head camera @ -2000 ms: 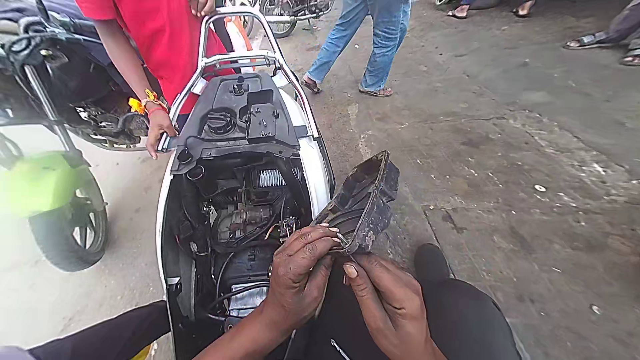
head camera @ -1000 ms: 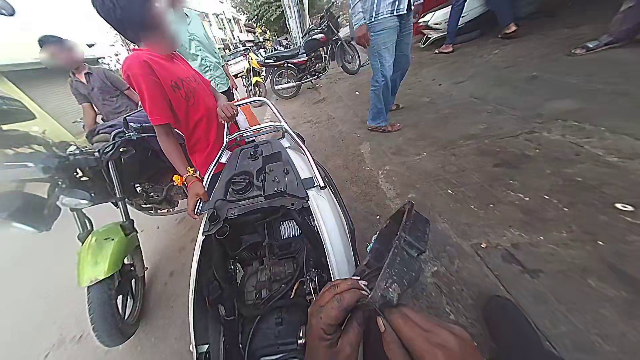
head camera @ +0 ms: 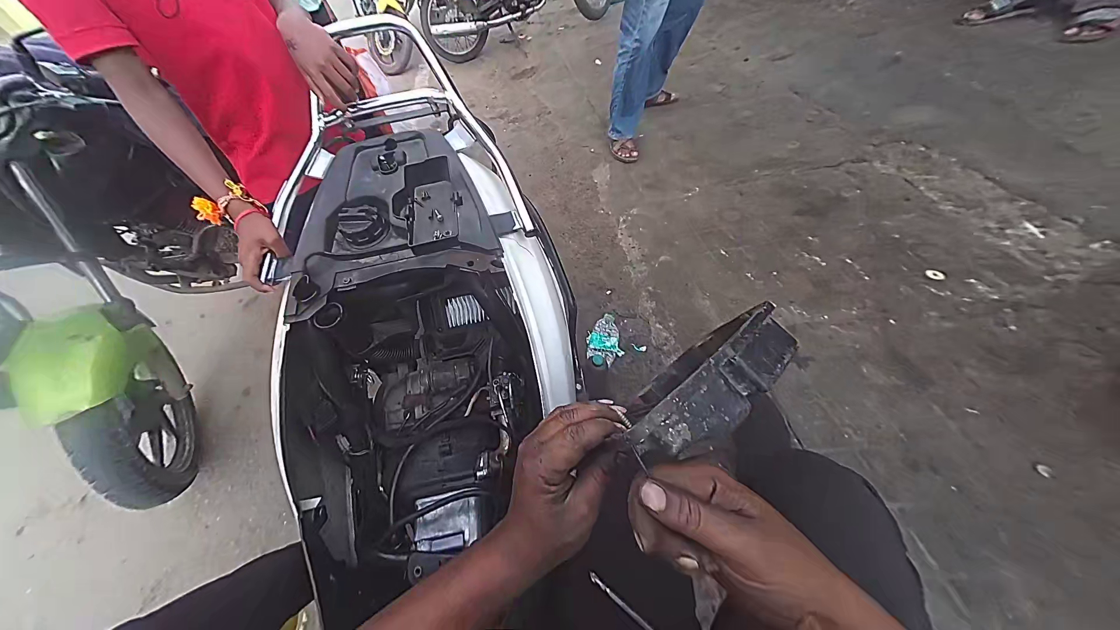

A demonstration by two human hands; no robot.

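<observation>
A dirty black plastic housing (head camera: 700, 411) is tilted up over my lap, right of an opened scooter body. My left hand (head camera: 569, 472) pinches its near left corner, where a small screw-like piece shows at the fingertips. Just below that corner, my right hand (head camera: 700, 525) has thumb and fingers closed around something thin, mostly hidden; a pale flat piece shows beneath the palm. A thin metal tool (head camera: 619, 602) lies on my dark trousers. The scooter's engine (head camera: 429, 389) lies exposed with hoses and cables inside the white body panel (head camera: 544, 324).
A person in a red shirt (head camera: 254, 96) touches the scooter's silver grab rail (head camera: 420, 26) and left edge. A motorcycle with a green front fender (head camera: 66, 363) stands at left. A crushed plastic bottle (head camera: 604, 339) lies on the pavement. Another person in jeans (head camera: 649, 70) stands beyond.
The housing has turned in my hands, so its outer side now faces me. My right hand has moved below its corner. The view tilted up and came back down.
</observation>
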